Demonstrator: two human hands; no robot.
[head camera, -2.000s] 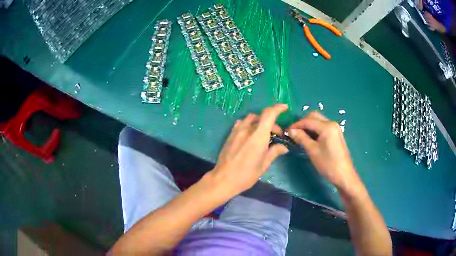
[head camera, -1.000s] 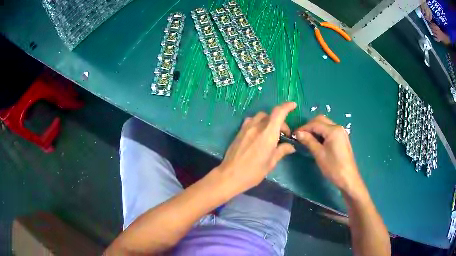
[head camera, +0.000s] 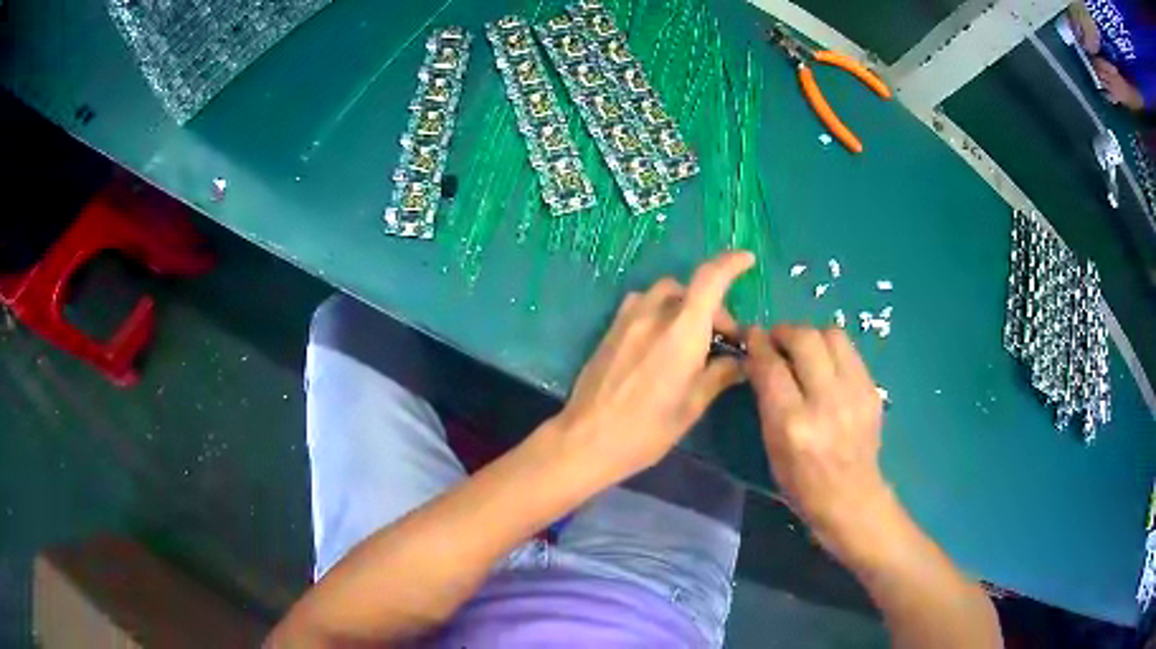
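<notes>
My left hand (head camera: 659, 361) is closed on a narrow dark circuit board strip (head camera: 726, 346), of which only a small piece shows between the fingers. My right hand (head camera: 818, 406) has its fingertips against the strip's right end; the fingers hide whether they hold a small part. Small white parts (head camera: 875, 320) lie loose beyond the right hand. Several flat circuit board strips (head camera: 426, 133) lie ahead, left of centre, over thin green strands (head camera: 729, 165).
Diagonal cutters (head camera: 830, 108) with orange handles lie at the far edge. Slanted stacked board strips (head camera: 1059, 323) lie at right. A large glittery board stack (head camera: 203, 51) is at far left. A red stool (head camera: 95, 285) stands at left. Another person's hand (head camera: 1116, 83) shows at top right.
My right hand has turned and moved down, its fingers now bunched against the strip, uncovering more white parts. My left hand has stayed nearly still. The whole view has shifted slightly.
</notes>
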